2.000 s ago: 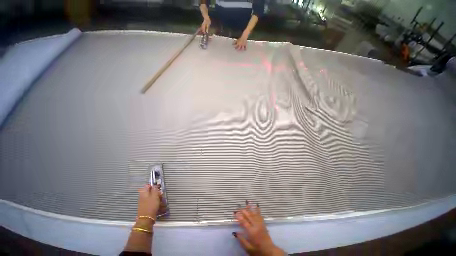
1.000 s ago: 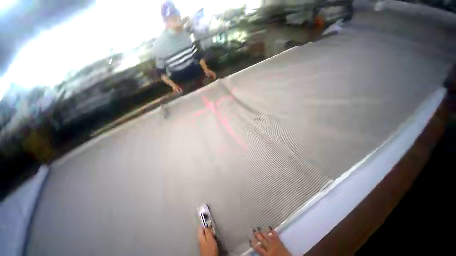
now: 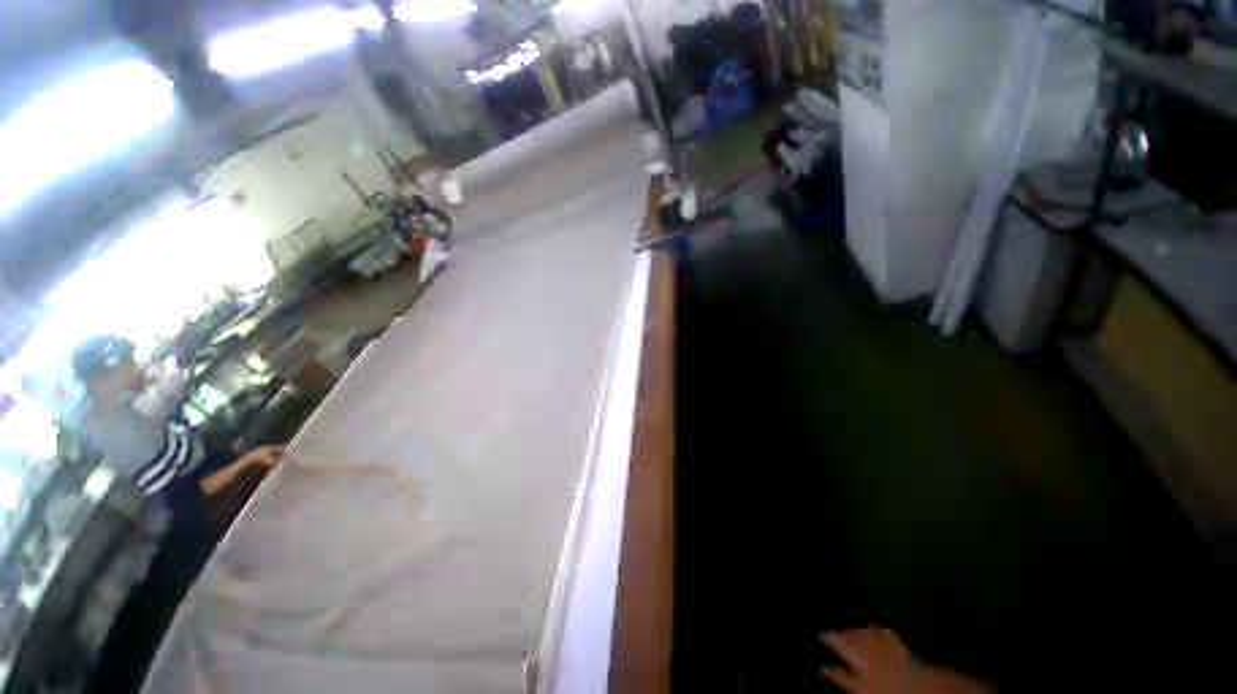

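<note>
The grey-beige fabric ply (image 3: 448,366) covers the long table and runs away from me to the far end. It shows soft creases in its near part. Its pale edge lies along the table's right side, next to a strip of white underlay paper (image 3: 593,583). My right hand (image 3: 882,662) is at the bottom edge, right of the table and over the dark floor. It is partly cut off and slightly blurred, with fingers apart and nothing seen in it. My left hand is out of the picture. The lay weight is not in view.
Another person (image 3: 160,454) stands at the table's left side, a hand at the fabric edge. A large fabric roll (image 3: 550,136) lies at the far end. The brown table edge (image 3: 655,475) borders a dark floor. A white pillar (image 3: 909,149) and a cluttered bench (image 3: 1153,258) stand right.
The view has swung right towards the table's far end. My left hand and the lay weight have left the picture. My right hand is now off the fabric, beside the table.
</note>
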